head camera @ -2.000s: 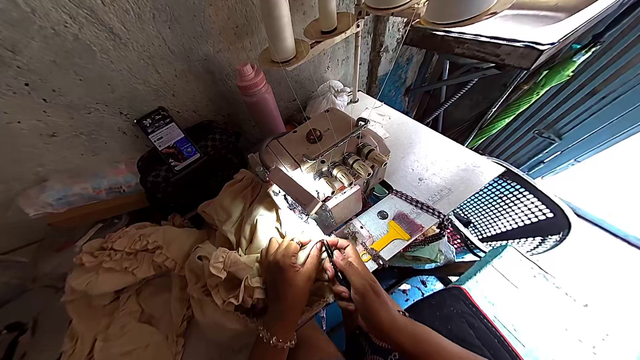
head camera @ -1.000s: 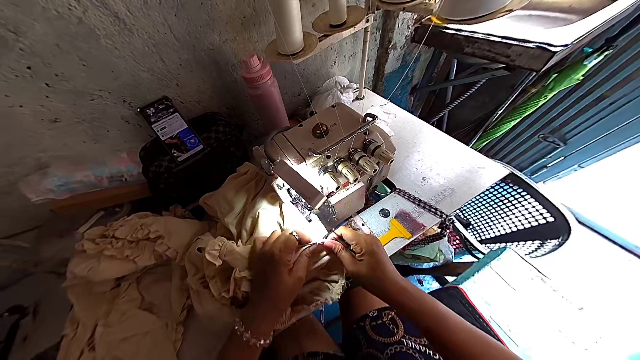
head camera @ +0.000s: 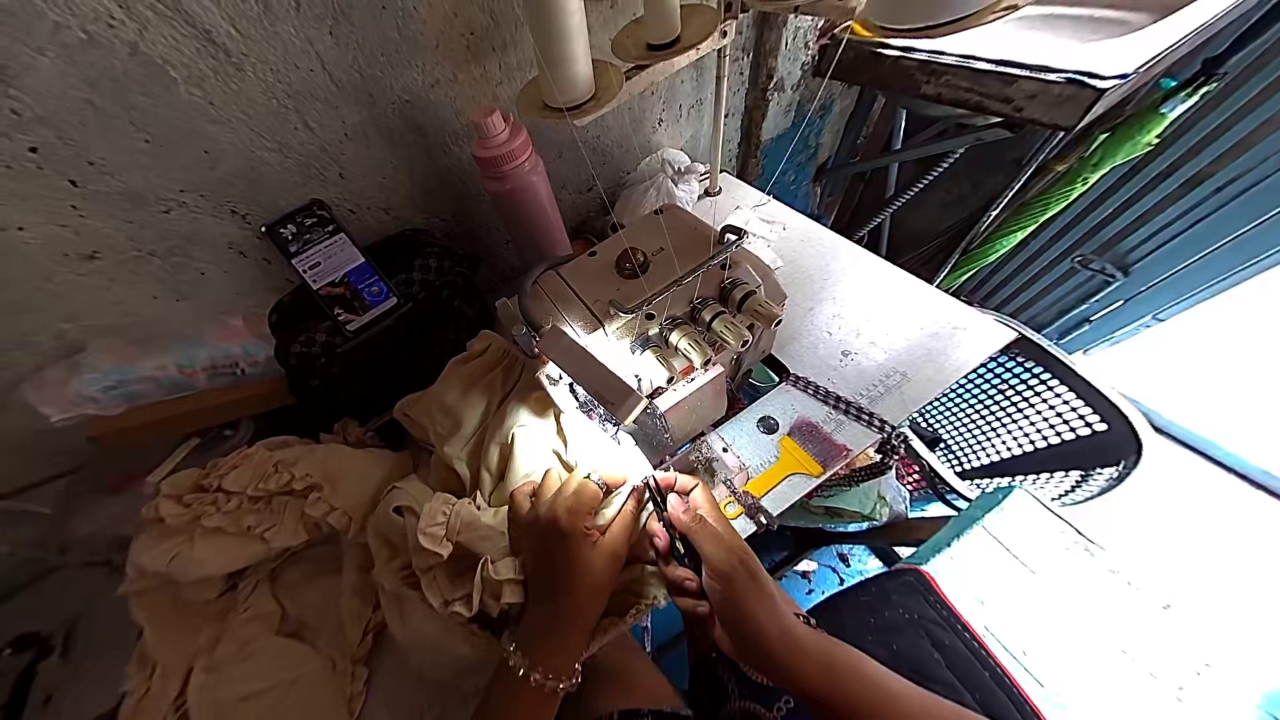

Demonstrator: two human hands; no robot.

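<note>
Beige ruffled fabric (head camera: 290, 580) lies bunched from the lower left up to the front of an overlock sewing machine (head camera: 650, 290). My left hand (head camera: 570, 540), with a ring and a beaded bracelet, pinches a fold of it just below the machine's lit front. Close beside it, my right hand (head camera: 710, 560) grips a small dark tool (head camera: 672, 530), perhaps thread snips, with its tip at the cloth's edge. The fingers partly hide the tool and the fold. A yellow-handled brush (head camera: 790, 468) rests on the machine's plate to the right.
Thread cones (head camera: 562, 60) stand on a rack above the machine. Against the wall are a pink bottle (head camera: 520, 190) and a smartphone (head camera: 330, 265) leaning on a dark bag (head camera: 400, 340). A black mesh chair back (head camera: 1030, 410) stands right of the white table (head camera: 880, 320).
The dark tool, hardly visible a second ago, now shows plainly in my right hand, upright at the cloth. Both hands stay close together at the fabric's edge.
</note>
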